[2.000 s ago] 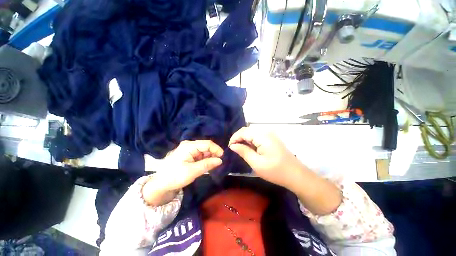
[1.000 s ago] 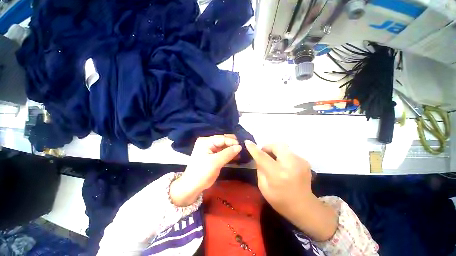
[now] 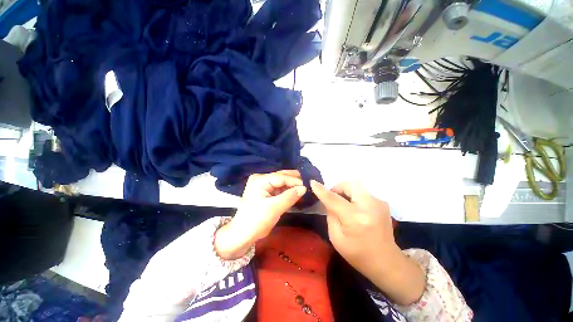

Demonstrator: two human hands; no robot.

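Note:
A large heap of navy cloth (image 3: 188, 107) lies on the white table at the left and centre, with a small white label (image 3: 112, 90) on it. My left hand (image 3: 270, 201) pinches a narrow navy edge of the garment between thumb and fingers at the table's front edge. My right hand (image 3: 352, 217) is just right of it, thumb and index fingertips against the same small piece of navy cloth. The fingertips of both hands nearly touch. The exact fold between them is too small to tell.
The white sewing machine (image 3: 502, 38) stands at the upper right. Below it lie orange-and-blue snips (image 3: 424, 136), a black cord bundle (image 3: 468, 113), yellow-green scissors (image 3: 545, 166) and a tan card (image 3: 472, 207). More navy cloth (image 3: 496, 270) hangs below the table.
Over two seconds, both hands have come together on the navy edge and shifted slightly right in view. In the last second they have barely moved.

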